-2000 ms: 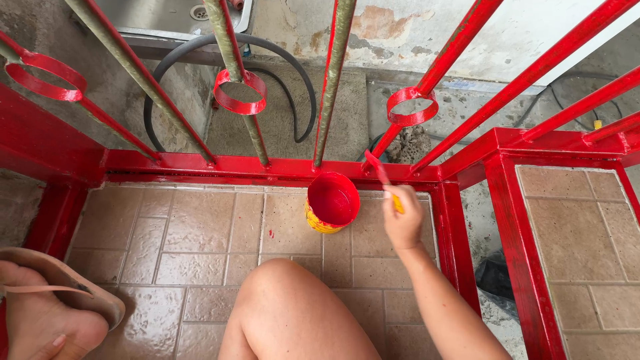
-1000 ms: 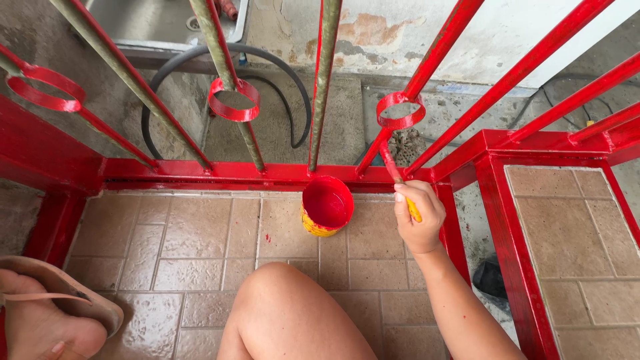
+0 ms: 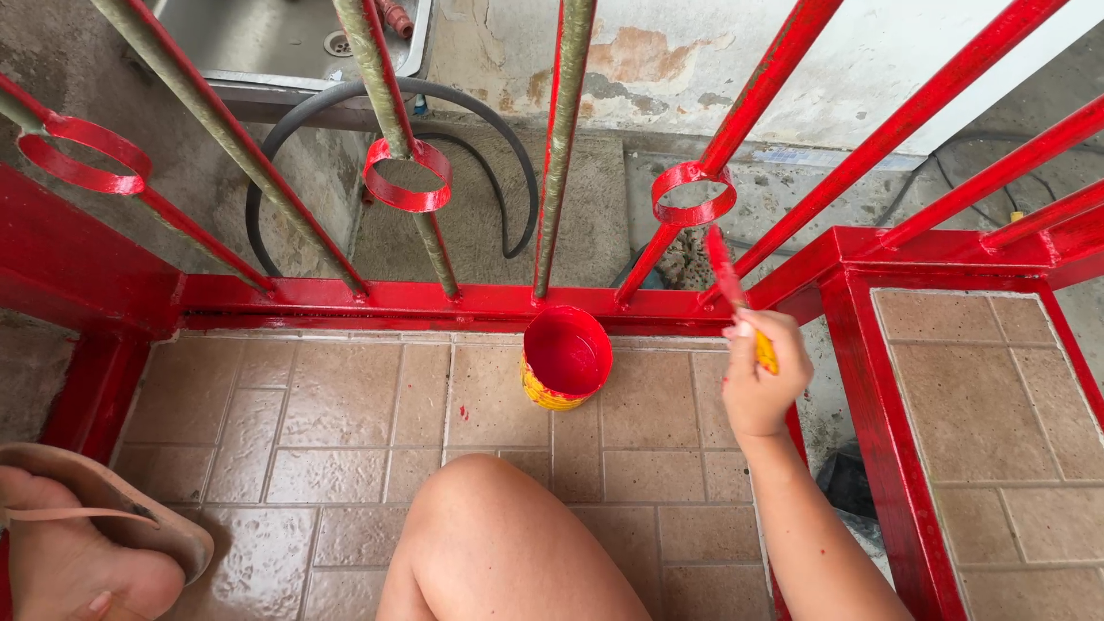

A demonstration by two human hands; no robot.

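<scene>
My right hand (image 3: 766, 371) grips a paintbrush (image 3: 723, 263) with a yellow handle; its head is coated in red paint. The brush tip appears just below the red metal ring (image 3: 693, 195) on a railing bar; whether it touches metal is unclear. Left of this hand, a small yellow can (image 3: 556, 398) of red paint stands on the tiles by the bottom rail (image 3: 397, 297). Of my left hand (image 3: 97, 604), only what looks like a fingertip shows against my foot at the bottom left edge; the rest is out of frame. Several bars show unpainted greenish-grey metal beside red.
My bent knee (image 3: 492, 535) rises below the can, and my sandalled foot (image 3: 129, 552) lies at left. A tiled ledge (image 3: 975, 388) framed in red metal stands at right. Beyond the railing are a grey hose (image 3: 259, 190), a steel sink (image 3: 259, 39) and a weathered wall (image 3: 655, 60).
My right hand and brush have moved right, away from the can. The brush tip has passed from the left of the ringed bar's lower part to its right.
</scene>
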